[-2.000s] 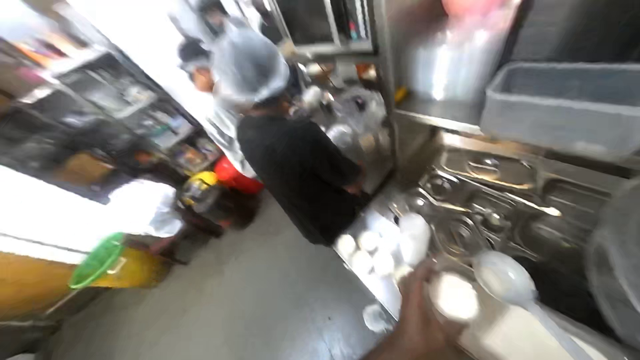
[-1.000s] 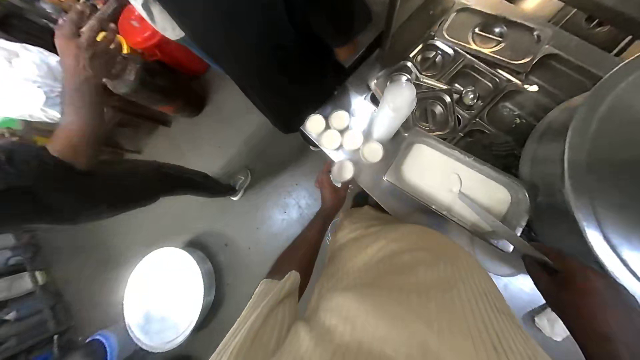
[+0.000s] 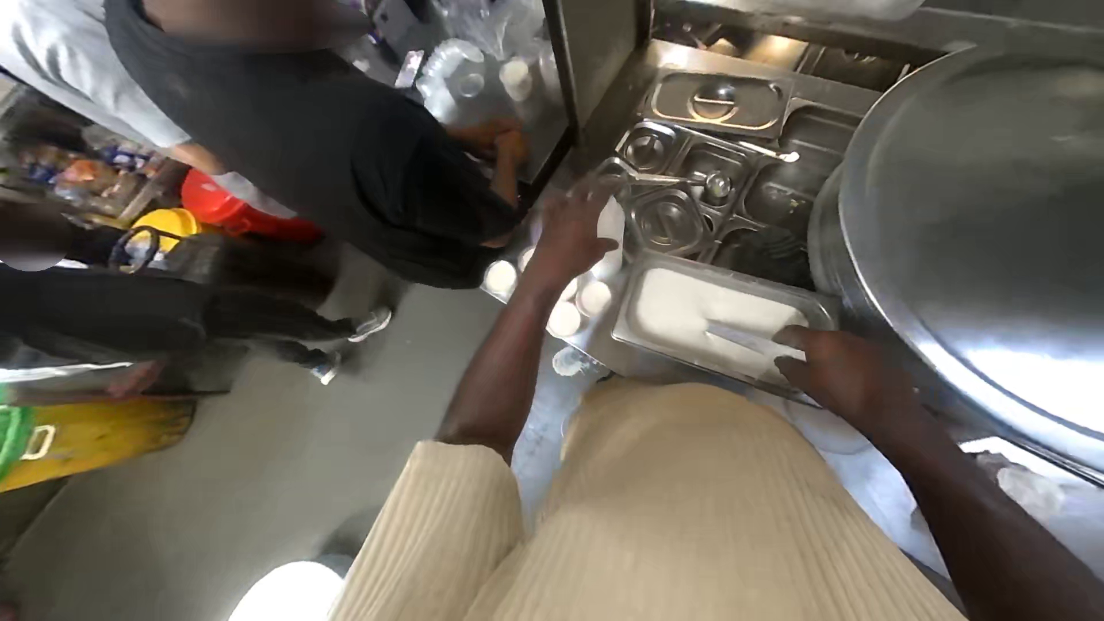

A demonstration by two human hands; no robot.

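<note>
In my right hand [image 3: 832, 371] is the handle of a ladle [image 3: 742, 336], its bowl end sunk in white liquid inside a rectangular steel pan [image 3: 634, 323]. My left hand [image 3: 571, 226] reaches over the counter, fingers spread, beside an upright-looking stack of white cups [image 3: 611, 231]; whether it touches the stack I cannot tell. Below that hand, several cups filled with white stuff [image 3: 565, 319] stand at the counter's corner, partly hidden by my forearm.
Lidded steel food pans [image 3: 716, 102] line the counter behind. A large round steel vessel [image 3: 983, 233] stands at right. At left, a co-worker in a black top [image 3: 319, 147] stands close to the counter. A yellow bin [image 3: 112, 440] is further left.
My left hand has moved from a filled cup at the counter's edge up to the stack of cups. My right hand still holds the ladle, now lower in the pan.
</note>
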